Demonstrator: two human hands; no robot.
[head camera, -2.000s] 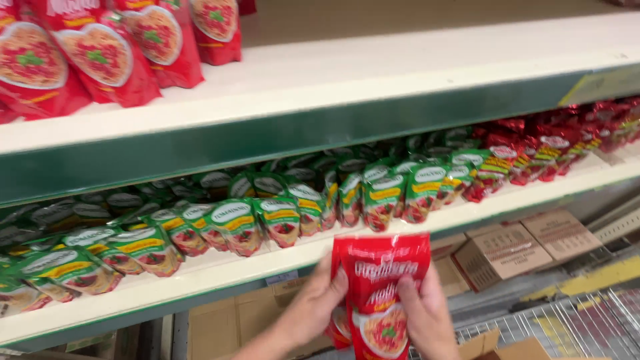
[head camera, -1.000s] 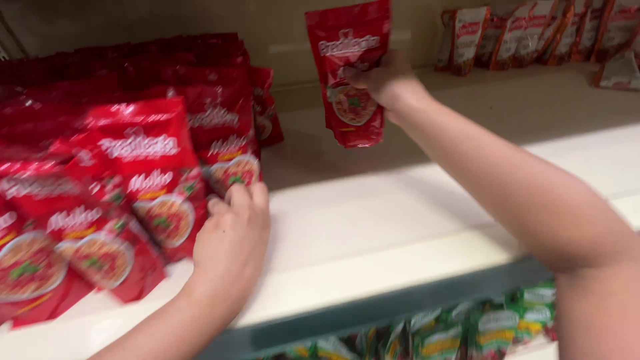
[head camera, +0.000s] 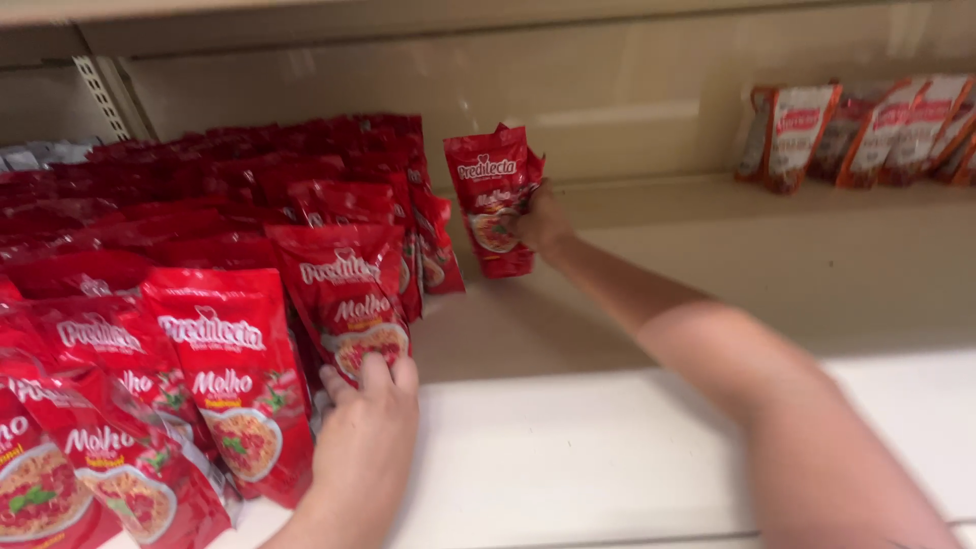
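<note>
My right hand (head camera: 537, 217) grips a red tomato sauce pouch (head camera: 492, 202) by its right side, near the back of the shelf, just right of the packed red pouches. A second pouch edge shows behind it, so it may be more than one. My left hand (head camera: 374, 427) rests its fingertips on the lower front of a standing red pouch (head camera: 354, 297) at the right front of the group. Whether those fingers grip it or only press on it is unclear. Another red pouch (head camera: 236, 381) stands left of that hand, its upper face in full view.
Rows of red pouches (head camera: 221, 168) fill the shelf's left side. Orange and white pouches (head camera: 797, 137) stand at the far right by the back panel (head camera: 610, 107). The white shelf (head camera: 579, 450) runs across the front, and a slotted metal upright (head camera: 103, 95) is at the back left.
Two seconds ago both hands held red pouches low, before the lower shelf. Now they are at the upper shelf, the right hand beside the rear rows. The view has swung up.
</note>
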